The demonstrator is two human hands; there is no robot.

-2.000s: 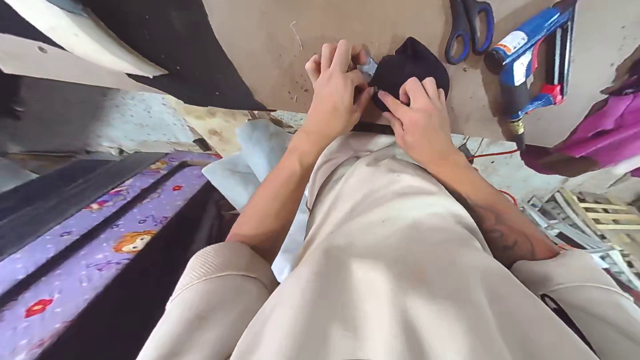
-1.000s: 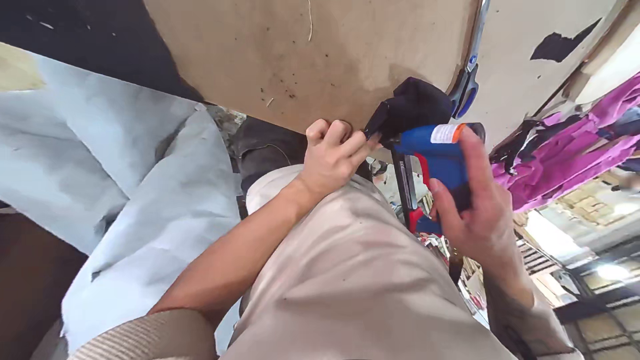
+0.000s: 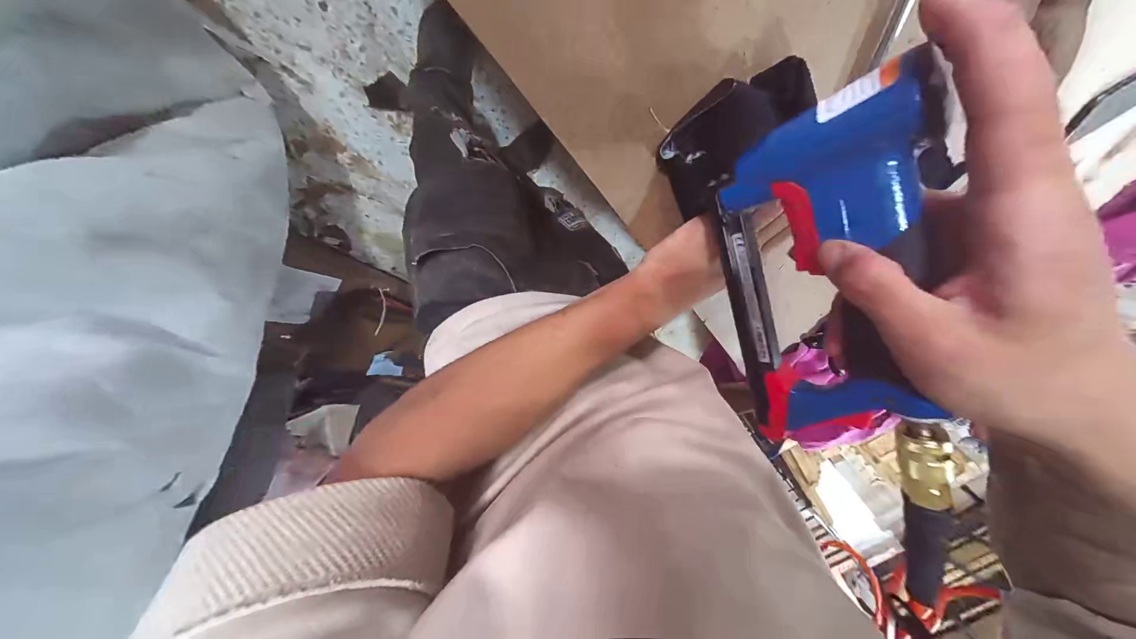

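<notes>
My right hand [image 3: 1003,231] is closed around a blue pneumatic staple gun [image 3: 834,177] with a red trigger and a brass air fitting at its lower end. The gun's nose meets a piece of black fabric [image 3: 719,133] at the edge of a brown board [image 3: 586,71]. My left forearm reaches under the gun toward that fabric; the visible part of my left hand [image 3: 697,253] is near the wrist, and its fingers are hidden behind the gun and the cloth, so its hold cannot be told.
Pale grey-blue sheeting [image 3: 133,311] hangs at the left. Speckled flooring [image 3: 337,106] with dark scraps shows beside my dark trousers. Magenta fabric [image 3: 1120,231] lies at the far right. An orange hose [image 3: 856,559] and wire racking are at the lower right.
Two seconds ago the staple gun lay on the board and both hands were at the black fabric. My right hand has since taken hold of it and brought it to the fabric. The view has shifted strongly.
</notes>
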